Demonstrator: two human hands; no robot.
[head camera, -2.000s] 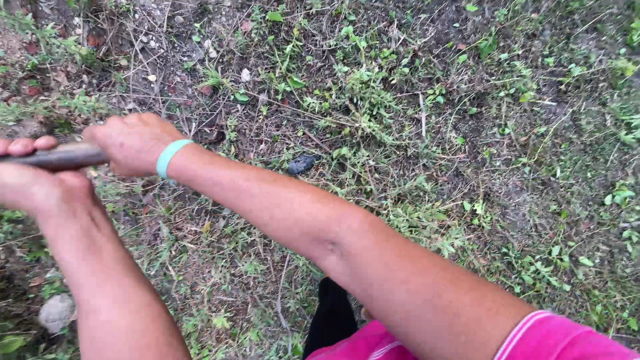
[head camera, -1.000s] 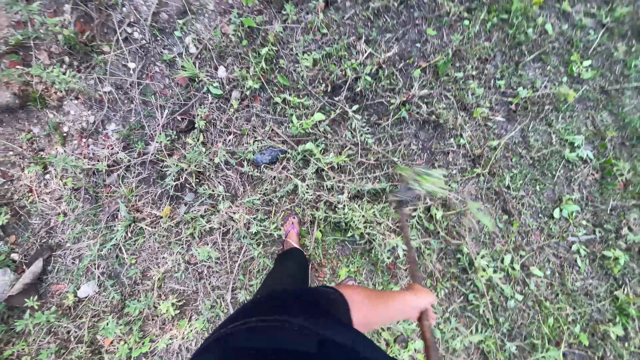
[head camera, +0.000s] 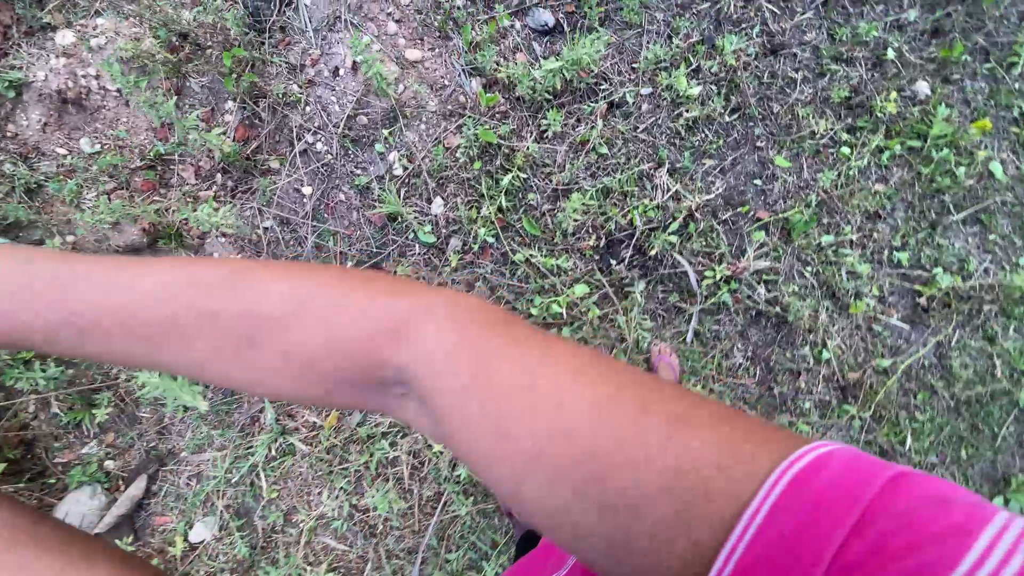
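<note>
My right arm, bare below a pink sleeve with white stripes (head camera: 848, 512), reaches across the head view to the left edge, where the right hand is cut off. Part of my left forearm (head camera: 64, 544) crosses the bottom left corner, and its hand is also outside the picture. No tool shows in this frame. Below the right upper arm, one foot in a sandal (head camera: 665, 362) stands on the weedy ground (head camera: 760, 240). What either hand holds cannot be seen.
Low weeds and dry stalks cover much of the ground. Bare soil with pebbles (head camera: 72, 104) lies at the upper left. A grey stone (head camera: 83, 507) and a smaller pale one (head camera: 204, 530) lie at the lower left, and another stone (head camera: 541, 19) is near the top.
The long wooden handle, in my hands two seconds ago and low at the right one second ago, is out of view. My right arm has swung across to the left.
</note>
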